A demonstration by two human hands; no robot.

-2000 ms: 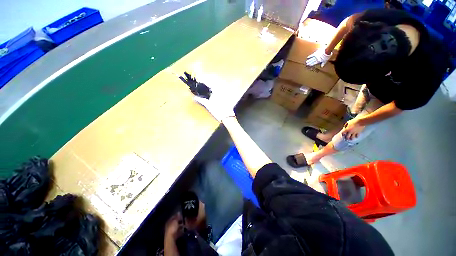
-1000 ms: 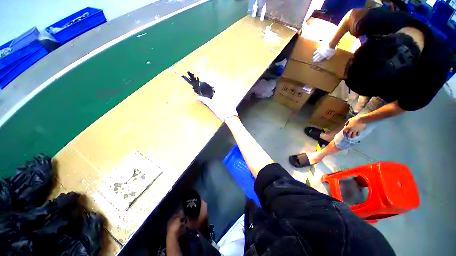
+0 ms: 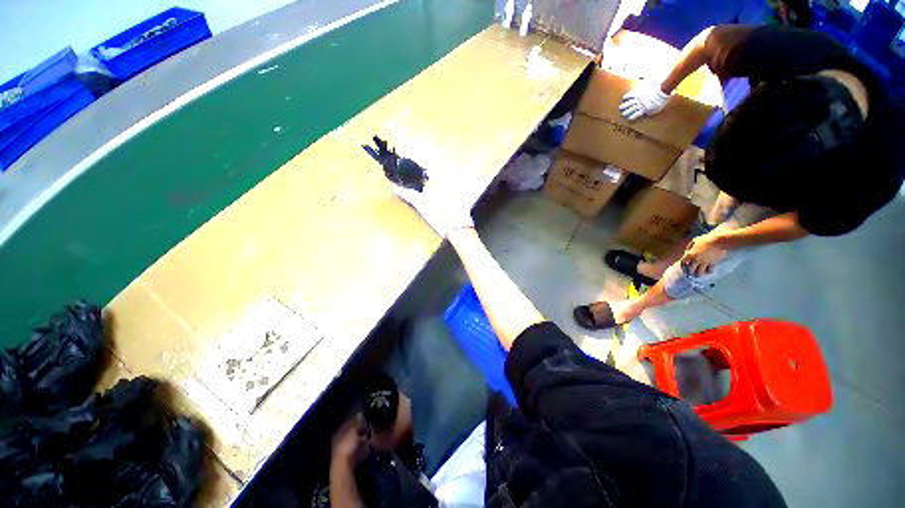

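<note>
My right hand (image 3: pixel 432 206), very pale in the glare, reaches over the tan board bench (image 3: pixel 288 238). At its fingertips it holds a small black piece (image 3: pixel 401 171) with ragged, finger-like ends pointing up and left. Glare hides how the fingers lie on it. My left hand is not in view. A large glossy black heap of pieces (image 3: pixel 94 437) lies on the bench at the lower left. A pale square patch with dark specks (image 3: pixel 260 355) lies on the bench near its front edge.
A green belt (image 3: pixel 198 189) runs behind the bench, with blue bins (image 3: pixel 149 42) beyond. A person in black (image 3: pixel 784 129) rests a white-gloved hand on cardboard cartons (image 3: pixel 625 124). A red stool (image 3: pixel 764 372) stands right. A blue bin (image 3: pixel 476 332) and a black slipper (image 3: pixel 381 402) are below the bench.
The other person's head and upper body have moved right, and the upper carton under their gloved hand has tilted. My right hand and the black piece have barely moved.
</note>
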